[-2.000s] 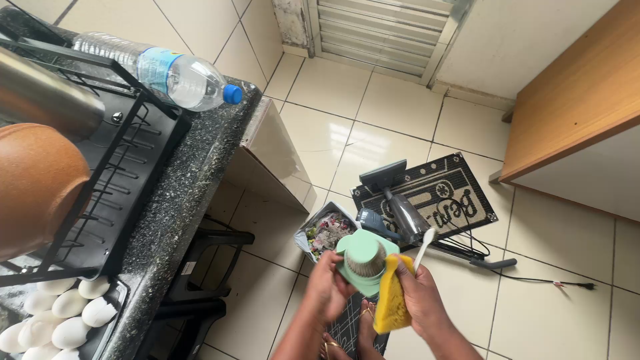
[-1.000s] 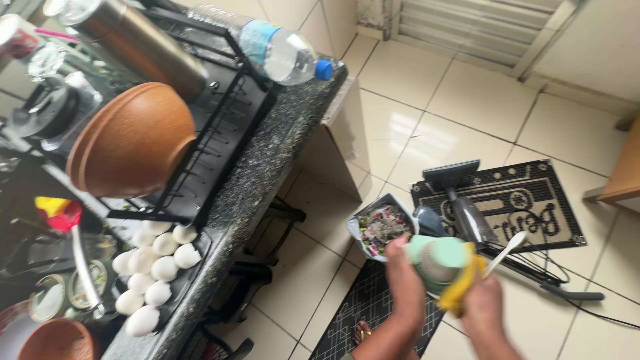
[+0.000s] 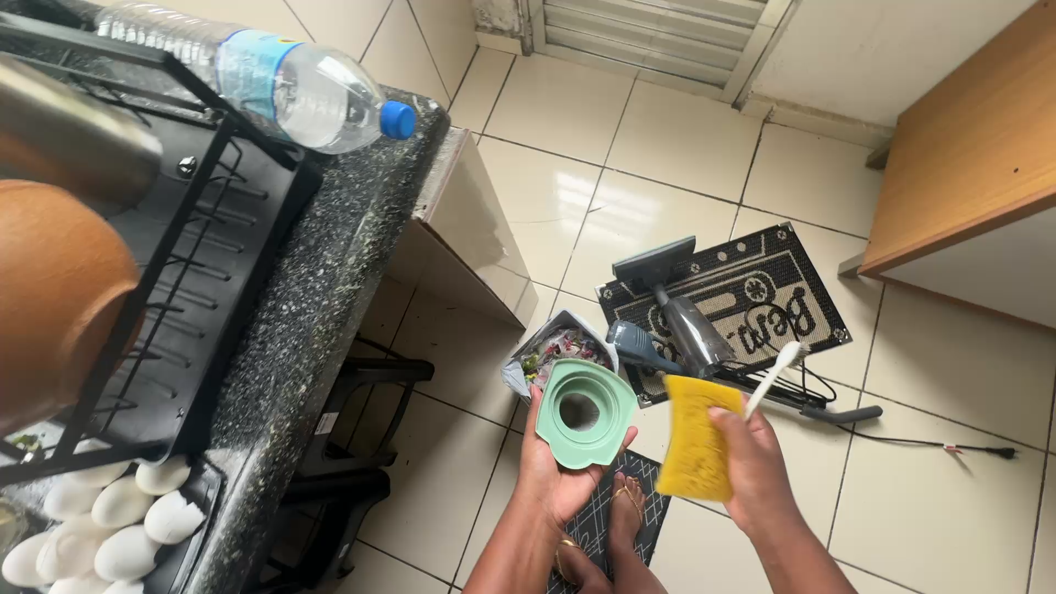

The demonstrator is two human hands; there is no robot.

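My left hand [image 3: 561, 487] holds a mint-green plastic piece [image 3: 608, 412], its round opening with a mesh-like centre facing up, above a small waste bin [image 3: 513, 375] lined with a bag and full of refuse. To its right, my right hand [image 3: 747, 462] grips a yellow sponge [image 3: 693, 437] together with a white-handled small brush [image 3: 771, 379], whose bristles point up and away. The sponge and the green piece are apart.
On the granite counter [image 3: 346, 239] at left stand a dish rack [image 3: 177, 247], a plastic bottle [image 3: 330, 99], a clay bowl [image 3: 58, 305] and eggshells [image 3: 124, 553]. Black stools [image 3: 330, 495] are below. A vacuum cleaner [image 3: 693, 330] lies on a doormat [image 3: 792, 280]; a wooden cabinet [image 3: 973, 165] stands right.
The green piece has been turned so its ringed opening shows. My right hand with the sponge and brush has moved away from it to the right. The view swung left and back.
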